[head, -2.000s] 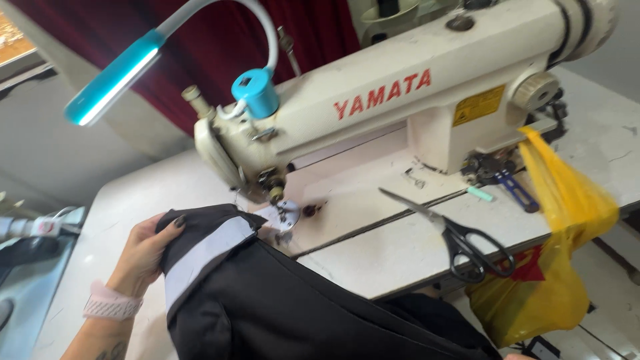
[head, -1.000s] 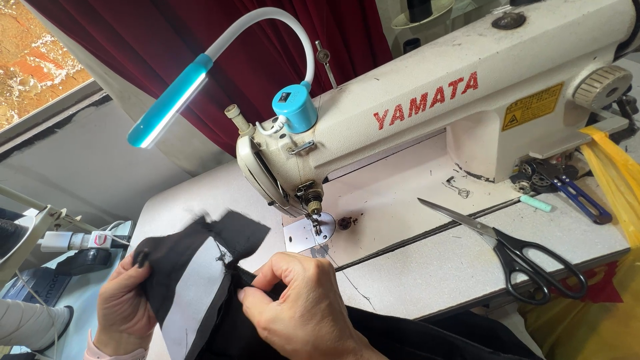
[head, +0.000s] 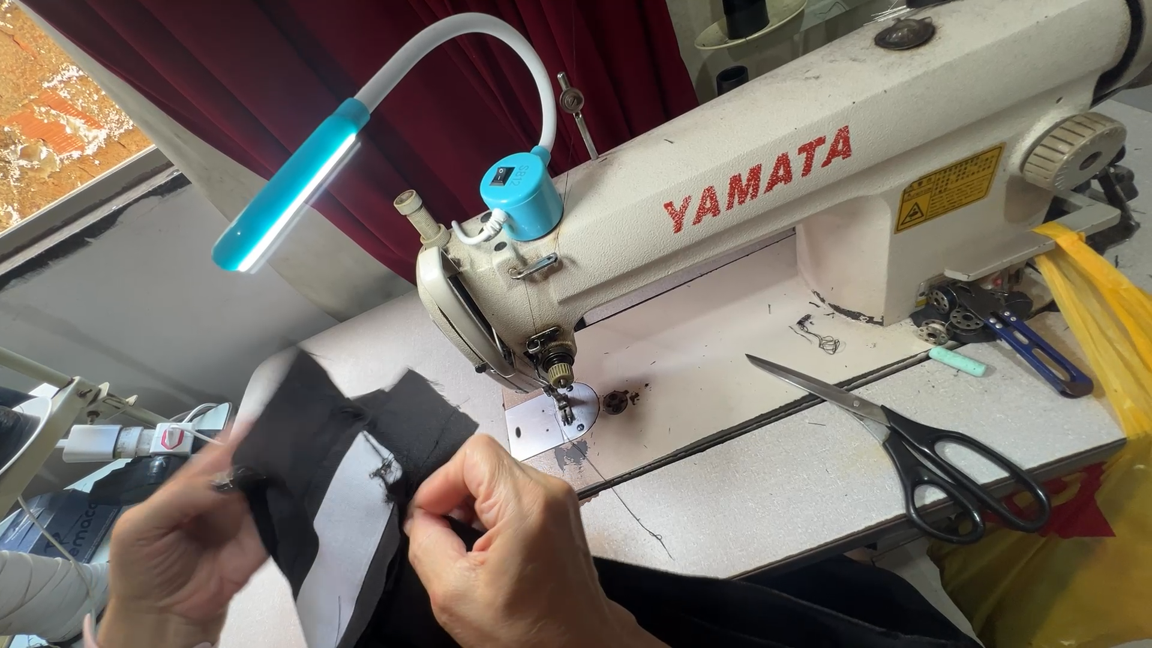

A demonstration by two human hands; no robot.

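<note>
A piece of black fabric with a white strip along it is held up in front of the sewing machine. My left hand grips its left edge between thumb and fingers. With thumb and forefinger together, my right hand pinches the dark cloth just right of the strip, beside some loose threads. More black fabric trails below and to the right of my right hand. The machine's presser foot is behind the raised cloth, to the upper right.
Black-handled scissors lie open on the table right of my hands. Blue-handled thread snips, bobbins and a pale green chalk piece lie farther right. A yellow plastic bag hangs at the table edge. A lit blue lamp arches over the left side.
Two seconds ago only my left hand held the cloth, lower by the table; my right hand has since come onto it. The cloth is now raised and folded back between both hands.
</note>
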